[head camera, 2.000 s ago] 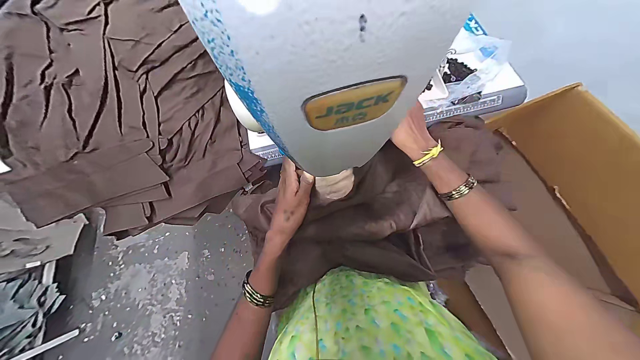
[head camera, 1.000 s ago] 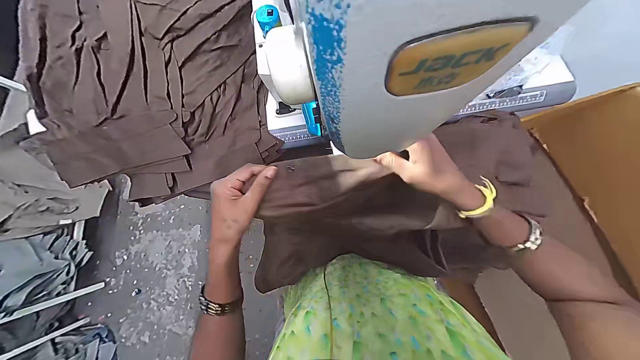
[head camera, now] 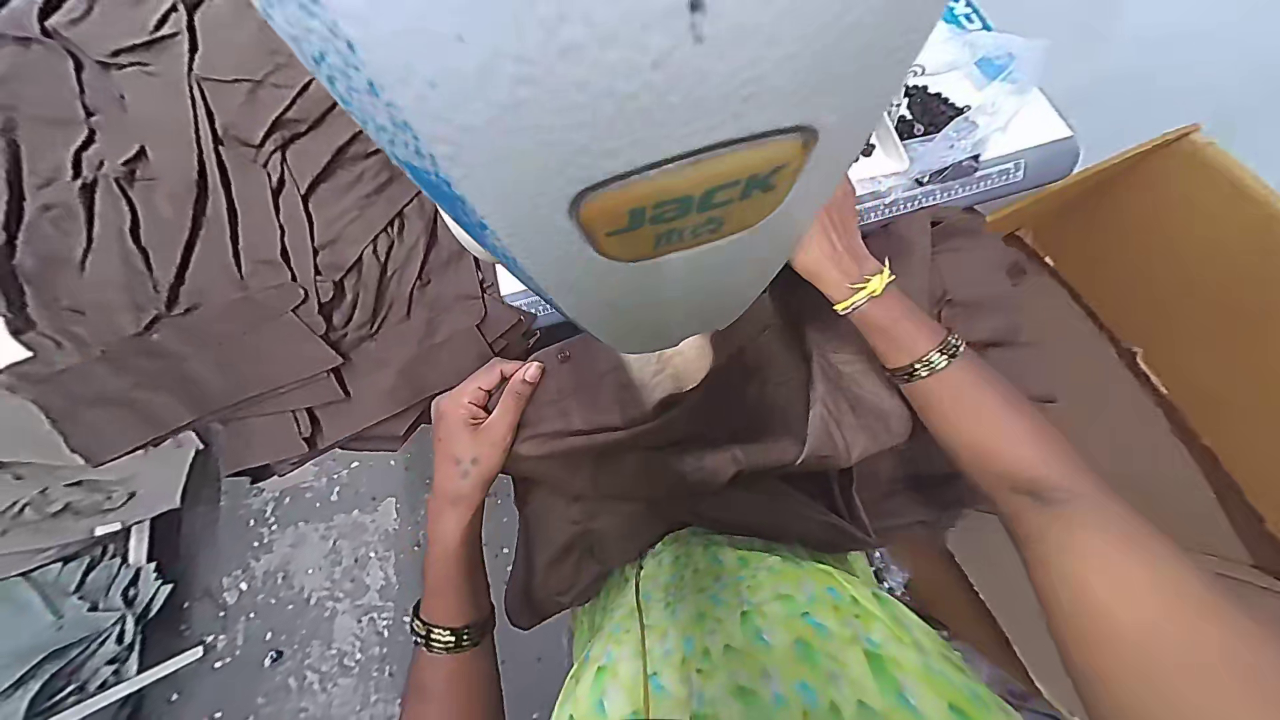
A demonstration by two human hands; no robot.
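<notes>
The white and blue head of a Jack sewing machine [head camera: 640,130] fills the upper middle and hides its needle area. A brown cloth garment [head camera: 640,460] with a small button lies below it, across my lap. My left hand [head camera: 480,420] pinches the garment's edge between thumb and forefinger, just left of the button. My right hand [head camera: 835,245] reaches behind the machine head beside the small dark buttons [head camera: 928,110]; its fingers are hidden, so what it holds cannot be told.
Stacked brown garments [head camera: 170,200] lie at the left. Grey-green cloth pieces [head camera: 70,610] sit lower left near a pale rod [head camera: 130,685]. An open cardboard box [head camera: 1160,290] stands at the right. A clear plastic bag [head camera: 985,80] rests on the machine bed [head camera: 1030,140].
One second ago both my hands held the garment's edge in front of the machine. My right hand has let go and moved up behind the machine head, while my left still grips the cloth.
</notes>
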